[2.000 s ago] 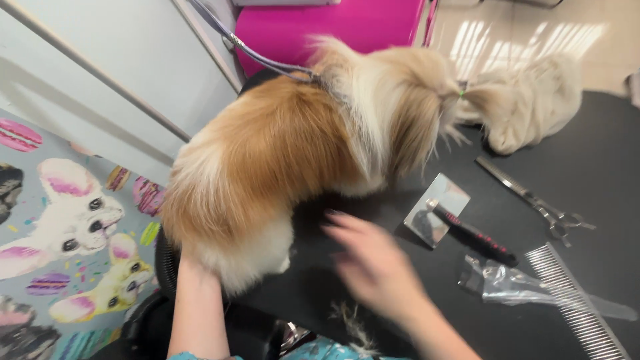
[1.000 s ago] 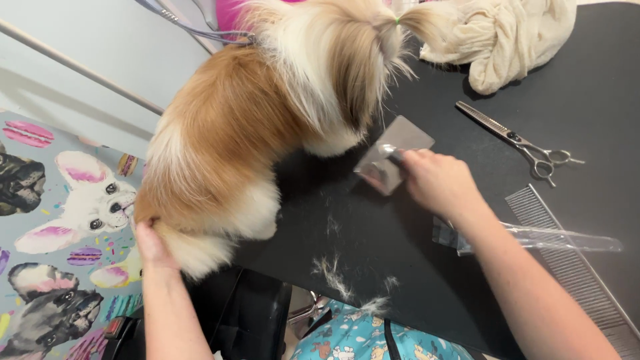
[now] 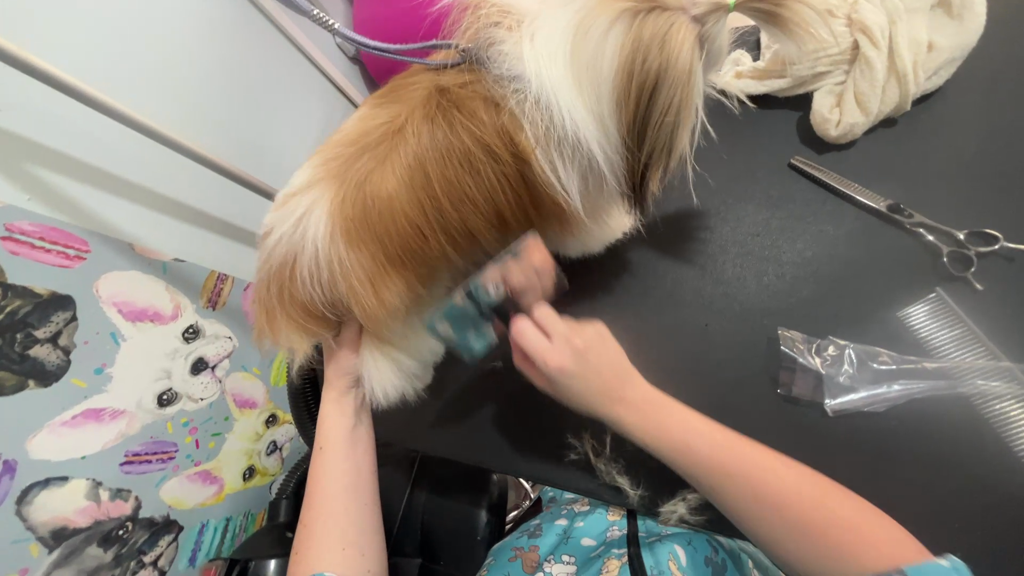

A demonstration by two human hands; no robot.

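A long-haired brown and white dog (image 3: 448, 160) stands on the black grooming table (image 3: 744, 272), a loop lead around its neck. My right hand (image 3: 572, 360) grips the handle of a slicker brush (image 3: 500, 296); the brush is blurred, its shiny back facing me and its head against the fur of the dog's flank. My left hand (image 3: 344, 352) reaches under the rear of the dog beside a white hind leg (image 3: 400, 360). Fur hides its fingers, so whether it grips the leg does not show.
Thinning scissors (image 3: 888, 208), a metal comb (image 3: 960, 344) and a clear plastic sleeve (image 3: 872, 372) lie at the right. A cream cloth (image 3: 872, 64) is at the top right. Tufts of cut fur (image 3: 604, 464) lie near the front edge. A grey lead (image 3: 384, 44) runs to the upper left.
My right hand was empty two seconds ago, then took hold of the brush on the table. It has since carried the brush left to the dog's flank. My left hand stays at the dog's rear.
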